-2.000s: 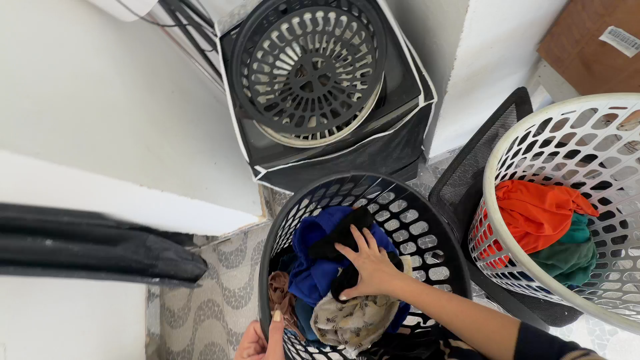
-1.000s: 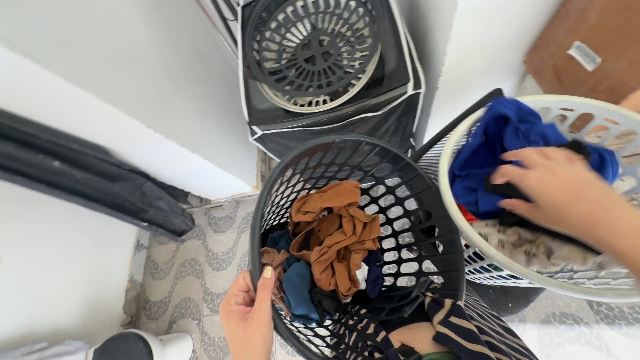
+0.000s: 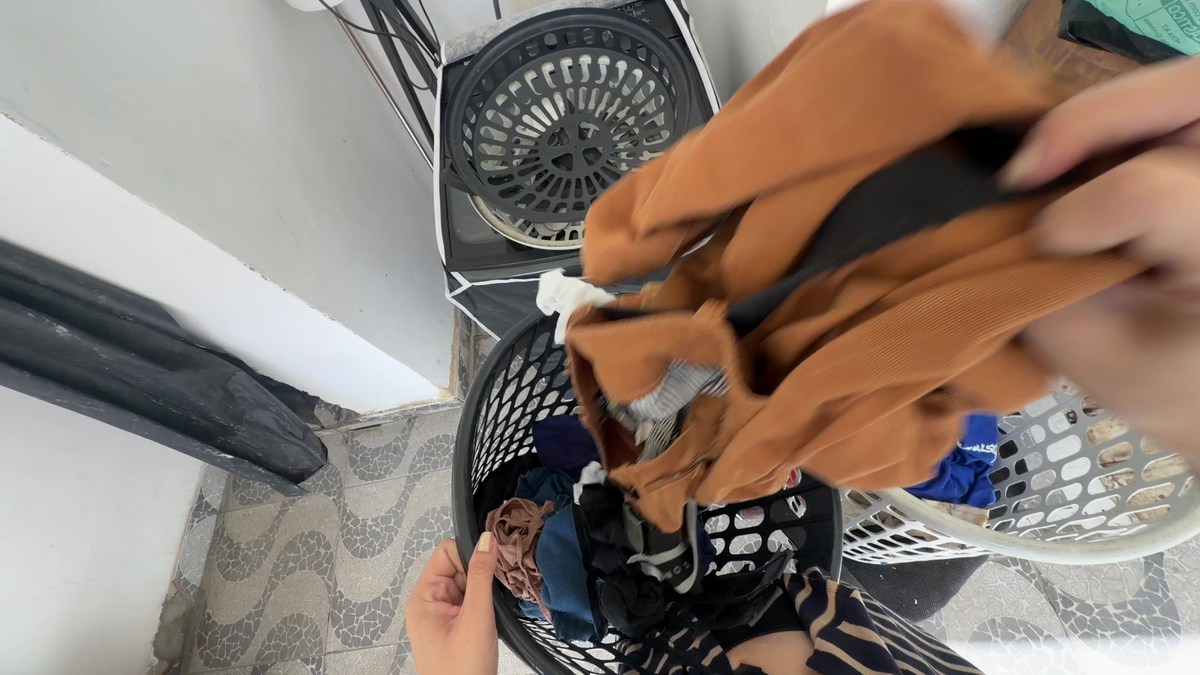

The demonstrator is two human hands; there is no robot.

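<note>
My right hand (image 3: pixel 1116 206), blurred at the right edge, grips an orange-brown corduroy garment (image 3: pixel 844 356) held up above the baskets. Black fabric shows in its folds, and a striped grey cloth (image 3: pixel 677 392) sits in its opening. My left hand (image 3: pixel 455 600) pinches the left rim of the black plastic laundry basket (image 3: pixel 469 497). Inside that basket lie a brownish-pink garment (image 3: pixel 518 544), a teal-blue one (image 3: pixel 565 572) and black clothes (image 3: pixel 633 600). The white laundry basket (image 3: pixel 1087 553) stands to the right, partly hidden by the held garment, with blue cloth (image 3: pixel 966 469) in it.
Behind stands a black-covered appliance with white piping, bearing a round black slotted basket (image 3: pixel 572 131). A dark plastic-wrapped object (image 3: pixel 150 366) juts from the left by the white wall. Patterned tiles (image 3: pixel 375 534) cover the floor. A cardboard box (image 3: pixel 1055 52) is at the upper right.
The orange-brown garment, in the black basket one second ago, is now lifted in my right hand. Earlier, that hand moved blue and other clothes to the white basket. My left hand stays at the black rim.
</note>
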